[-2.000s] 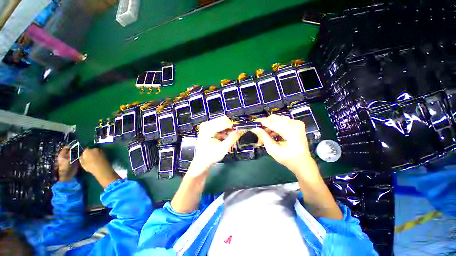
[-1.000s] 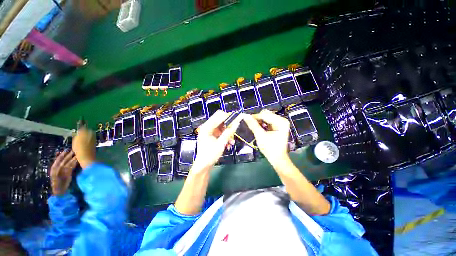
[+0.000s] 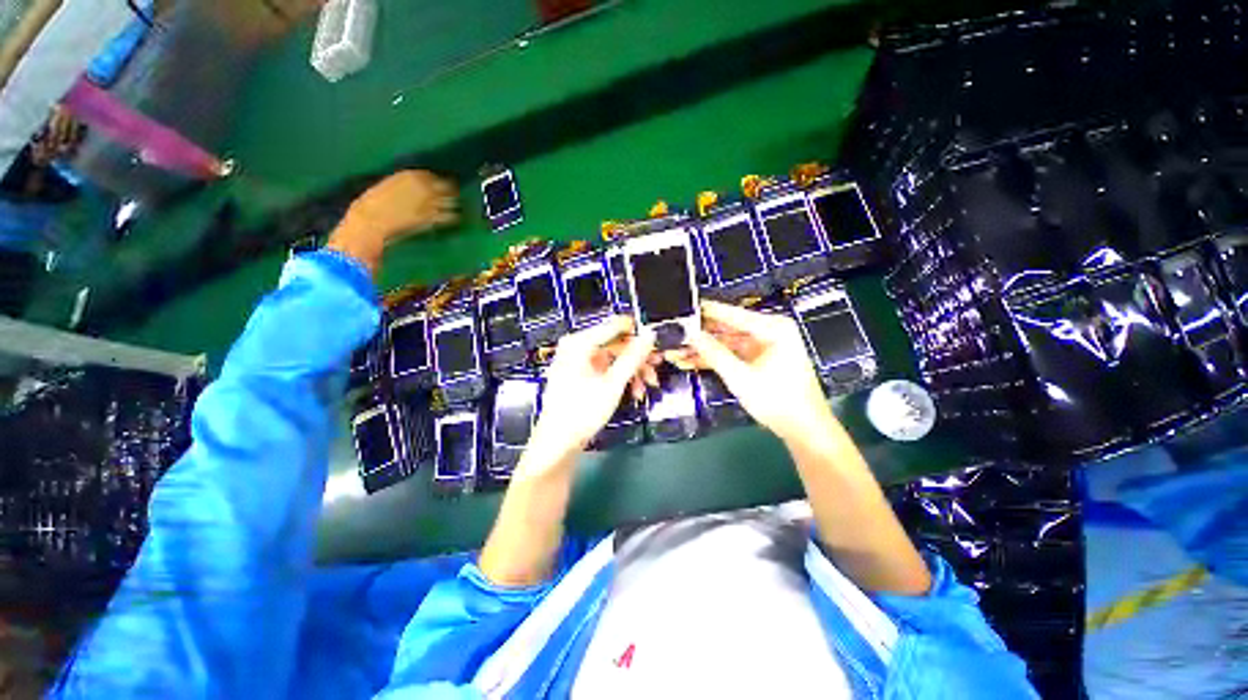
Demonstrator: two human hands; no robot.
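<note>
A display module (image 3: 663,283) with a dark screen and white border is held up between my two hands, its face towards me, over the rows. My left hand (image 3: 594,387) grips its lower left corner with the fingertips. My right hand (image 3: 758,365) grips its lower right corner. Both hands are bare. Stacked modules (image 3: 734,249) with orange tails along the far side stand in a long slanting row behind and beside my hands. A nearer row of stacked modules (image 3: 456,445) is partly hidden by my hands.
Glossy black blister trays (image 3: 1081,178) fill the right side. A round white disc (image 3: 901,409) lies right of the rows. Another worker's hand (image 3: 408,205) reaches over the mat at left, near a loose module (image 3: 501,197). A white plastic box (image 3: 344,37) stands at the far side.
The held module was tilted nearly edge-on and now faces me, upright. The neighbouring worker's arm has reached forward over the far mat, where several small loose modules showed before.
</note>
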